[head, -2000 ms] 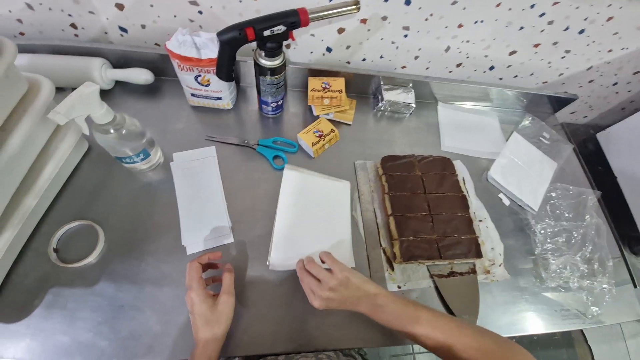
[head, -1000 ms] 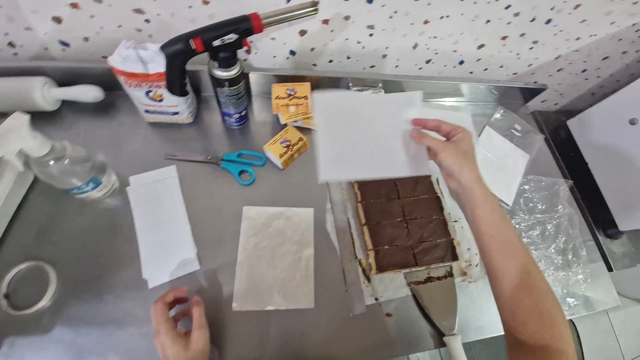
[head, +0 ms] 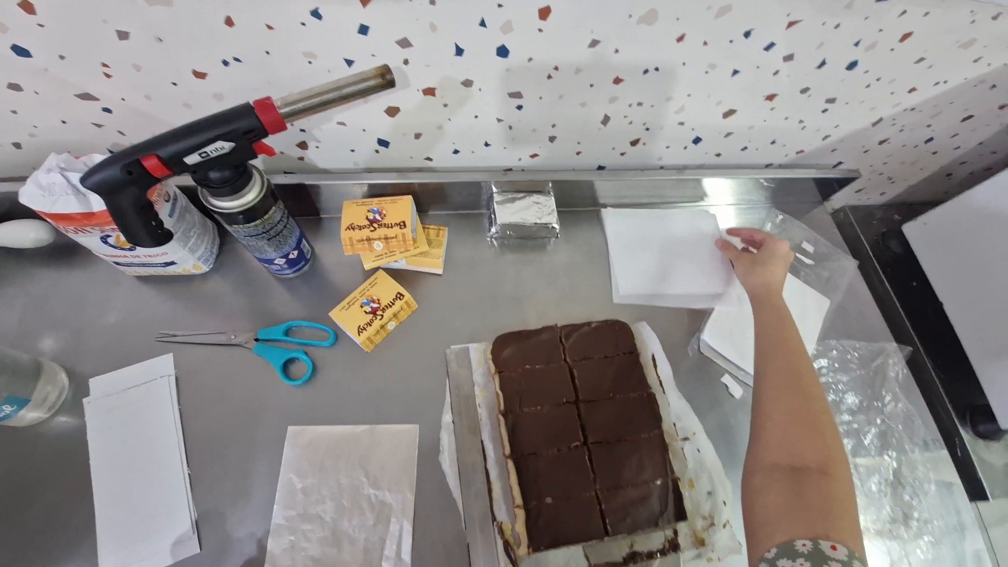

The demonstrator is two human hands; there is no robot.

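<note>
My right hand (head: 757,256) pinches the right edge of white paper sheets (head: 665,256), which lie at the back of the steel counter beside a clear plastic bag. My left hand is out of view. A slab of chocolate-topped bars (head: 584,433), cut into rectangles, rests on baking paper in the middle. Left of it lies a greyish wrapping sheet (head: 346,492), and farther left a stack of narrow white paper strips (head: 142,465). Teal-handled scissors (head: 268,340) lie behind them, near several yellow printed packets (head: 379,226). A foil-wrapped block (head: 524,213) sits against the back edge.
A blowtorch (head: 205,150) on its gas canister stands at the back left, beside a paper flour bag (head: 150,236). A spray bottle (head: 31,390) is at the left edge. More white sheets in plastic (head: 803,315) and crumpled clear plastic (head: 882,441) lie at the right.
My right hand has carried the white paper from the near middle, over the bars, to the back right. The greyish sheet is uncovered. My left hand has gone out of view.
</note>
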